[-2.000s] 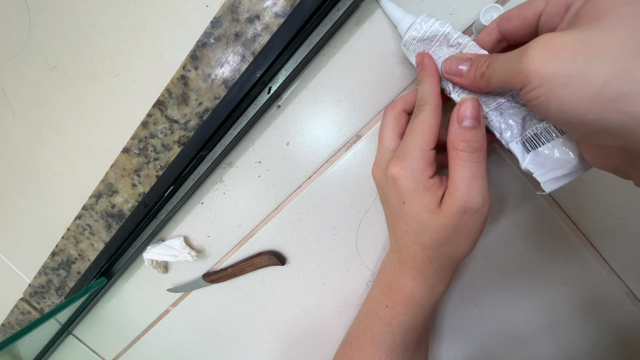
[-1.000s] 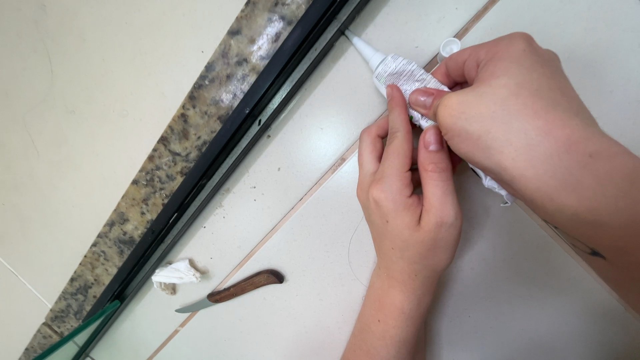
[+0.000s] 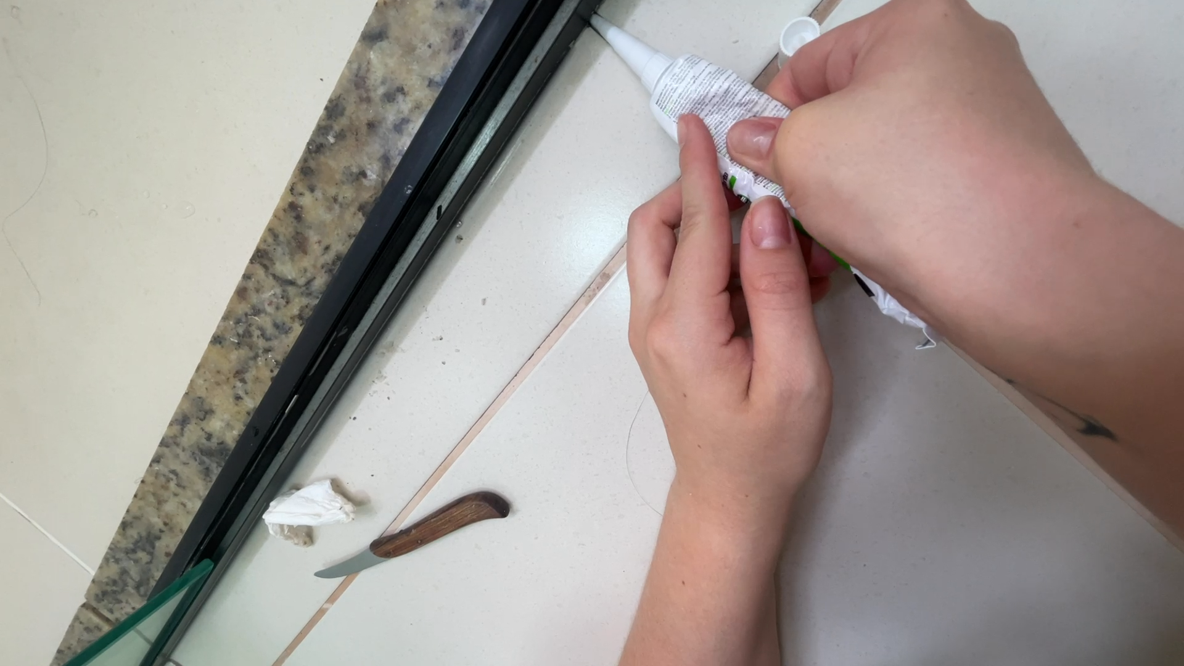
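Observation:
A white squeeze tube (image 3: pixel 708 97) with printed text and a tapered nozzle (image 3: pixel 629 48) lies slantwise between my hands. The nozzle's tip is at the edge of the black metal track (image 3: pixel 370 319), near the top of the view. My right hand (image 3: pixel 888 148) grips the tube from above, thumb on its upper face. Around the tube's lower side are the fingers of my left hand (image 3: pixel 731 314), with the index finger extended along it. The tube's tail is crumpled and sticks out below my right wrist. A white cap (image 3: pixel 798 37) lies just beyond my right fingers.
A small knife with a wooden handle (image 3: pixel 442 524) lies on the tiled floor (image 3: pixel 518 555), beside a crumpled white wad (image 3: pixel 310 505). Along the track runs a speckled granite strip (image 3: pixel 277 268). A green-edged glass panel (image 3: pixel 143 612) stands in the track at the lower left.
The tube's tail, flat and in sight below my right hand two seconds ago, is now mostly hidden and crumpled. My right hand and forearm have shifted over it. The view has moved somewhat.

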